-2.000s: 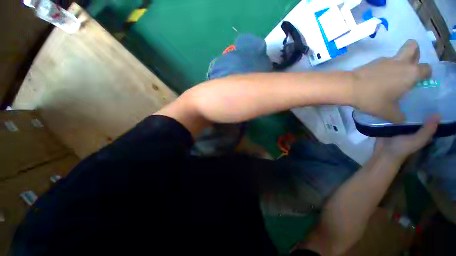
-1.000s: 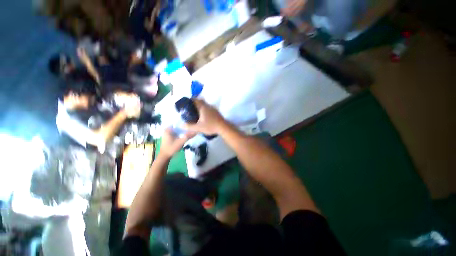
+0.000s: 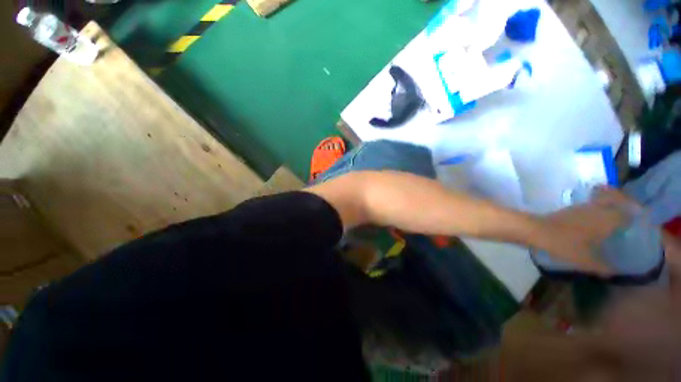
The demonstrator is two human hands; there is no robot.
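A product with a translucent body (image 3: 635, 250) and a dark band along its lower edge is at the far right, over the table's near right side. My left hand (image 3: 586, 233) reaches across from the left and lies on the body, its fingers partly blurred. My right hand (image 3: 642, 317) is a large skin-coloured blur below the product at the right edge; its fingers and grip cannot be made out.
A white table (image 3: 493, 257) carries a blue-and-white carton (image 3: 464, 78), a black curled item (image 3: 403, 98), a blue lump (image 3: 523, 25) and another carton (image 3: 595, 168). A wooden board (image 3: 134, 142) with a clear bottle (image 3: 63, 37) is left. An orange sandal (image 3: 327, 155) is on the green floor.
The view has swung round since one second ago. The product and my hands have gone from near the middle of the picture to the far right, and the black curled item shows uncovered.
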